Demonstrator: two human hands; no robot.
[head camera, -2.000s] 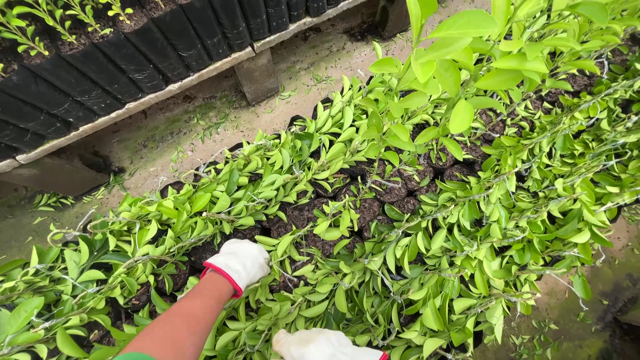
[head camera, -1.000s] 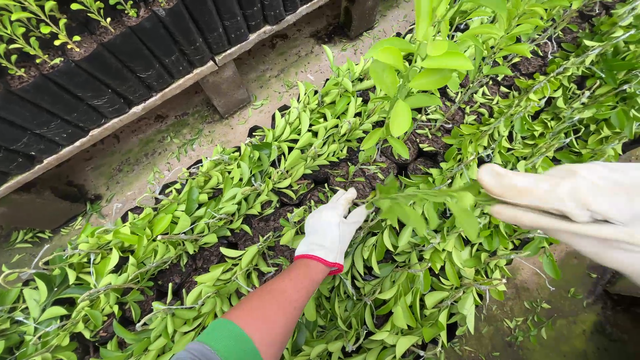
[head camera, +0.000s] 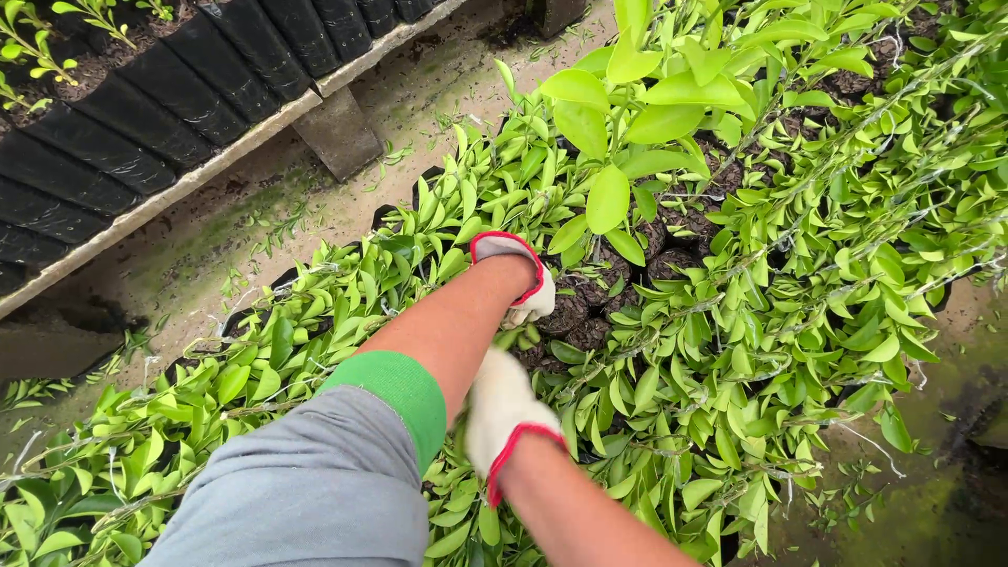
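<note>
My left hand (head camera: 529, 295), in a white knit glove with a red cuff, reaches down among leafy young plants (head camera: 756, 331) in black bags of dark soil. Its fingers are mostly hidden behind the wrist and glove. Just below it, my right hand (head camera: 504, 409), gloved alike and blurred, reaches in among the stems, and its fingertips are hidden too. Bare round tops of soil (head camera: 587, 307) show right beside the left hand. A taller sapling with broad bright green leaves (head camera: 630, 134) rises above both hands.
At the upper left, a raised concrete-edged bed (head camera: 236, 150) holds rows of black plastic grow bags (head camera: 189, 79) with small seedlings. A block (head camera: 339, 134) supports its edge. Cut leaves lie on the concrete floor (head camera: 409, 102). Thin pale ties (head camera: 870, 445) hang from some stems.
My right hand has come from the right side, where it was by a leafy stem, down beside my left hand. My left hand has gone deeper among the plants, its fingers now largely hidden.
</note>
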